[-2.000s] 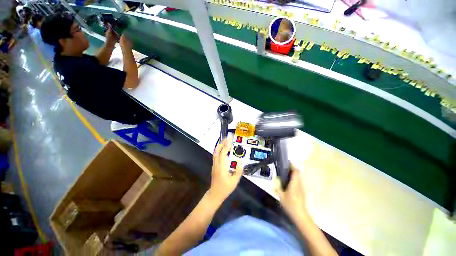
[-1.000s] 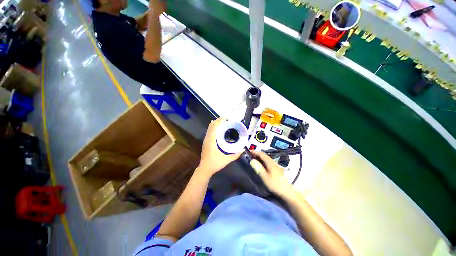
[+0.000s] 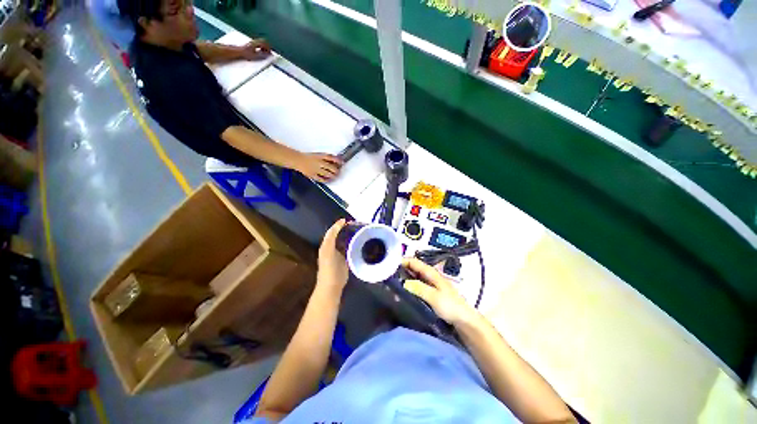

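A dark grey hair dryer [image 3: 375,252] is held in front of me, its pale ring-shaped outlet with a dark centre facing the camera. My left hand [image 3: 332,258] grips the dryer head from its left side. My right hand [image 3: 433,290] is around the dark handle, which runs down to the right toward my body. The white test panel [image 3: 426,235] lies on the bench just beyond, with a yellow-orange block, two bluish-screen meters and black leads. A second dryer [image 3: 396,166] lies at the panel's left edge.
A third dryer [image 3: 363,137] lies further left on the bench, a seated person's hand [image 3: 319,166] at its handle. An open carton [image 3: 236,286] stands on the floor at left. A white post [image 3: 392,74] rises behind the bench, beside the green conveyor [image 3: 531,157].
The dryer at the test panel two seconds ago is now in front of me, outlet toward the camera. Since one second ago, the third dryer has appeared on the bench at the other person's hand.
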